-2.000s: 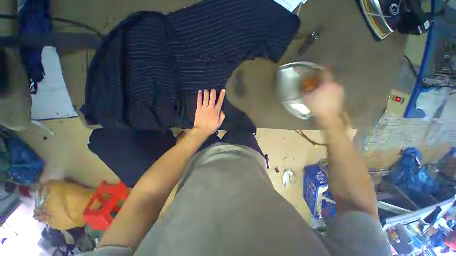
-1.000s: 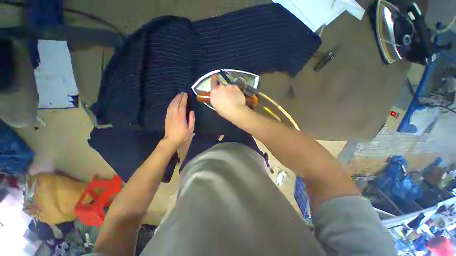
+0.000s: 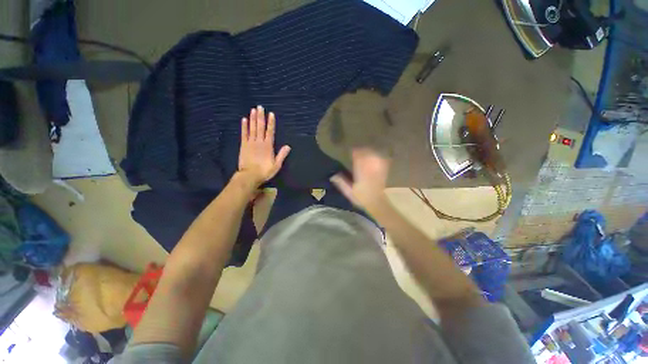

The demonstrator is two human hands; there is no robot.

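The navy pinstripe jacket body (image 3: 284,60) lies spread on the brown pressing table (image 3: 540,92). My left hand (image 3: 259,149) rests flat on the dark cloth, fingers apart, holding nothing. My right hand (image 3: 368,178) is blurred, over the table's near edge just right of the cloth; it holds nothing that I can see. The steam iron (image 3: 451,135), with a silver rim and orange-brown handle, stands at the right, apart from both hands. Its yellow steam hose (image 3: 462,217) loops over the near edge.
Dark snips (image 3: 430,66) lie left of the iron. A second iron (image 3: 529,25) is at the far right. White paper (image 3: 401,8) lies at the far edge. Dark unstriped pieces (image 3: 181,217) hang at the near edge. A red stool (image 3: 142,293) and blue basket (image 3: 483,263) are on the floor.
The iron has gone from the cloth to the right side of the table and been let go. My right hand is now empty, above the near edge. My left hand has opened its fingers.
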